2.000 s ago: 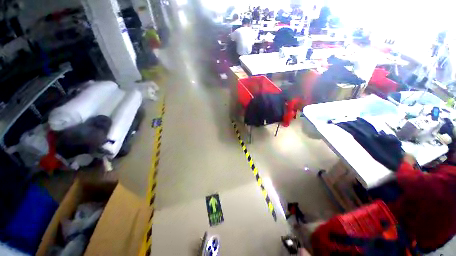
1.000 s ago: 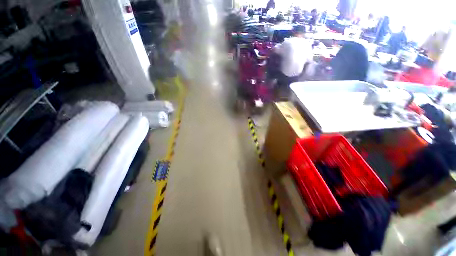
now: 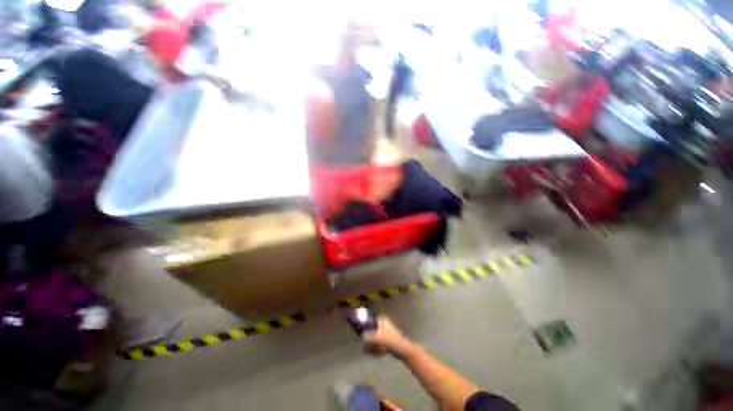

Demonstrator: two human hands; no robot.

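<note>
My right hand [image 3: 384,334] reaches in from the lower right on a bare forearm with a dark sleeve. It is closed on a small dark item [image 3: 362,320] with a bright spot. The item is blurred, so I cannot tell whether it is a camera or a phone. The hand and item are over the floor, in front of the yellow-black floor tape [image 3: 438,280]. My left hand is not in view.
A brown carton [image 3: 265,269] stands under a white table [image 3: 233,152]. Beside it is a red crate [image 3: 386,241] with dark fabric over its edge. Another white table [image 3: 538,144] and red crate [image 3: 599,189] are at right. A partly cut-off person [image 3: 24,172] is at left.
The view has swung to the right, from along the aisle to the tables and crates beside it. My right hand with the small dark item has come into view. The white rolls are out of view.
</note>
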